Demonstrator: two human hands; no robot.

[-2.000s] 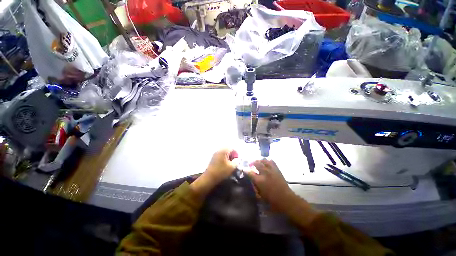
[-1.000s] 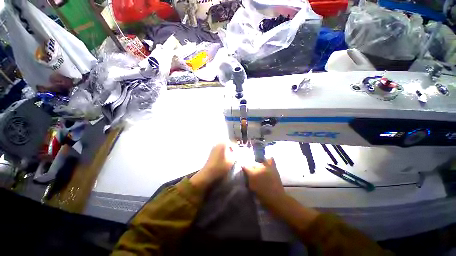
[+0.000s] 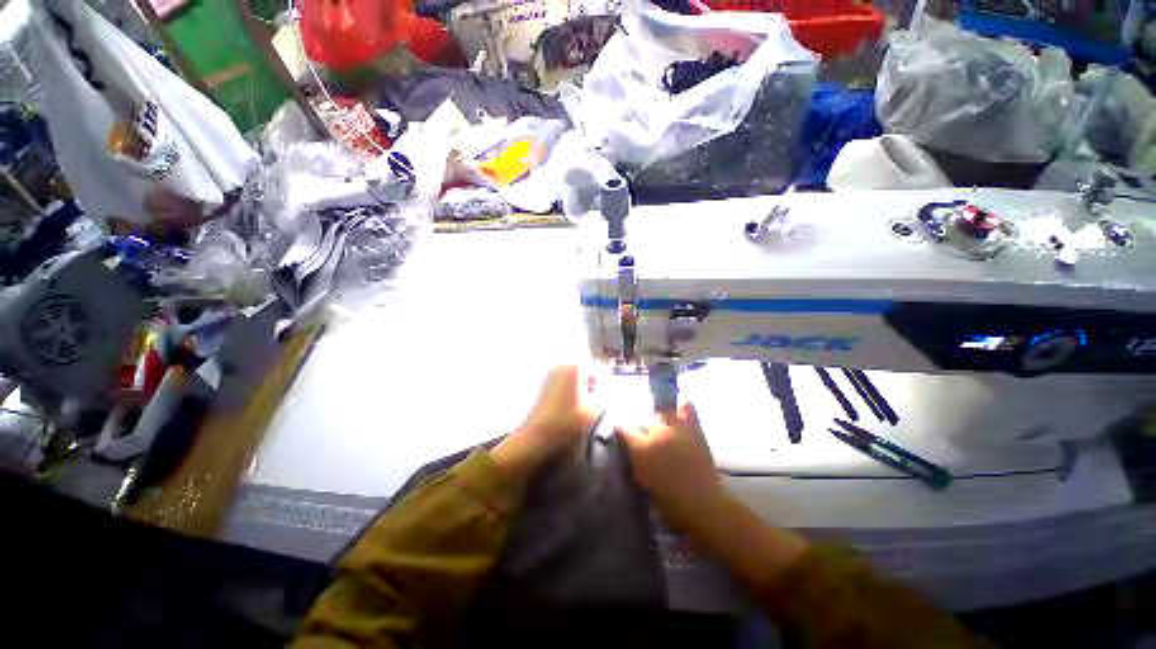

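A dark grey garment piece (image 3: 577,539) hangs from both hands over the table's front edge. My left hand (image 3: 554,412) holds its far end from the left, close to the needle area. My right hand (image 3: 669,459) holds it from the right, just below the presser foot area. The fingertips and the cloth between them are washed out by glare, so the needle's contact with the cloth cannot be told. The white sewing machine (image 3: 792,323) with a blue stripe and JACK lettering stands to the right.
Green-handled snips (image 3: 891,454) and several thin black strips (image 3: 786,403) lie on the white table (image 3: 368,393) right of the needle. Plastic-wrapped grey pieces (image 3: 336,254) lie at the back left. A bag-lined bin (image 3: 723,133) and a red crate stand behind the machine.
Both hands have moved forward with the cloth, from in front of the machine to close under the needle area. Over the last second they have hardly moved; the view has shifted slightly.
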